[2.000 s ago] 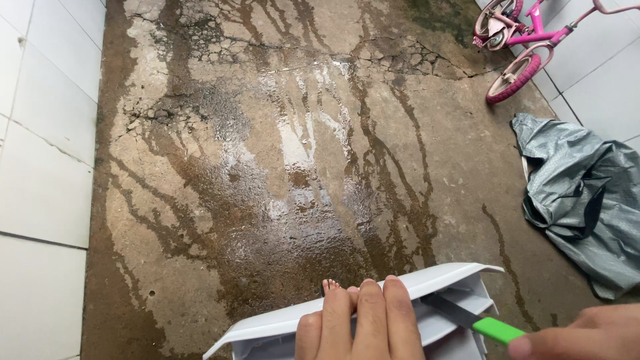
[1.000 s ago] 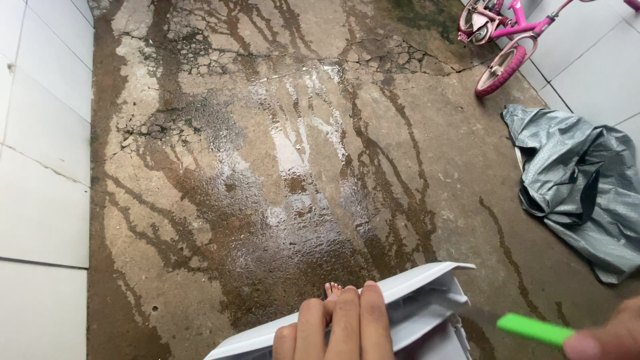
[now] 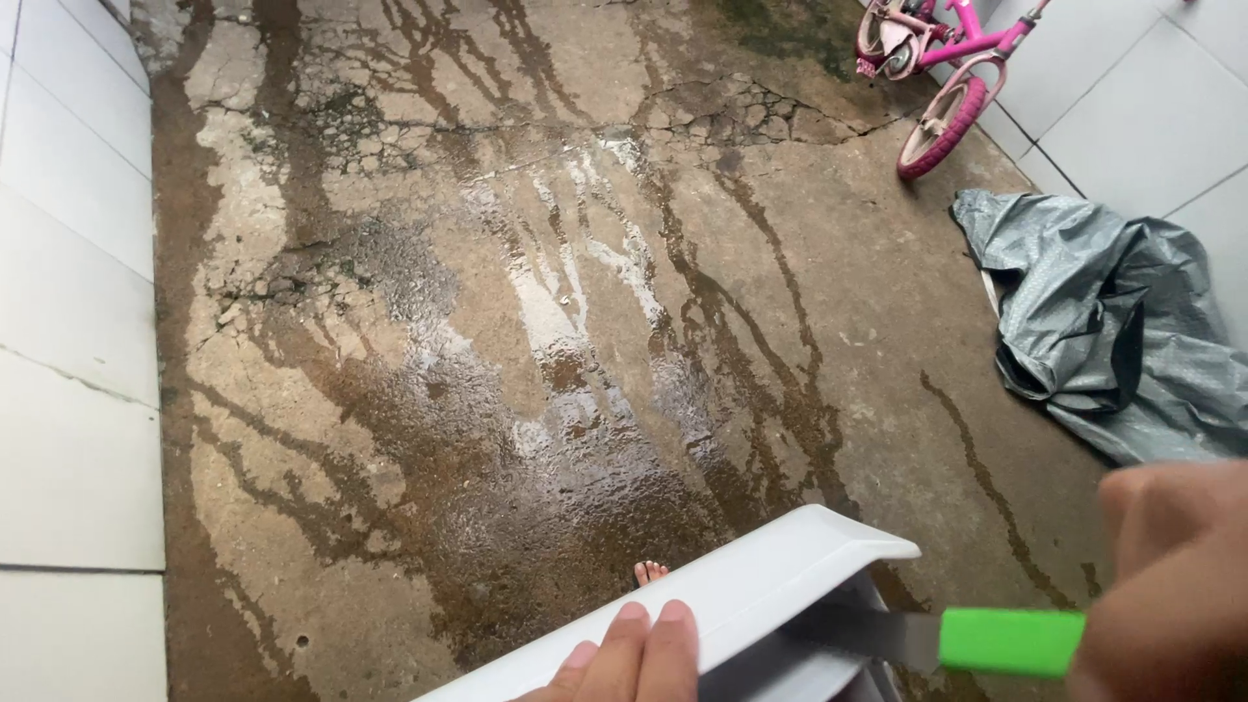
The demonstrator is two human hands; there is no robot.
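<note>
A white part with a flared rim and inner ribs, perhaps plastic (image 3: 780,570), lies at the bottom of the head view. The fingers of my left hand (image 3: 634,653) press on its outer face, partly out of view. At the lower right my right hand (image 3: 1170,585), blurred, is closed around the green handle of a flat-bladed tool (image 3: 1009,642), likely a knife. The grey blade points left, and its end goes into the hollow under the rim, where the tip is hidden.
Wet, cracked concrete floor (image 3: 585,439) spreads below. A pink child's bicycle (image 3: 941,127) stands at the upper right, above a crumpled silver-grey tarp (image 3: 1102,322). White tiled walls (image 3: 78,292) rise on both sides. Bare toes (image 3: 650,572) show beyond the white part.
One second ago the blade was blurred and the green handle sat to the right of the white part; now the blade's end is inside the hollow. The white part is tilted more steeply.
</note>
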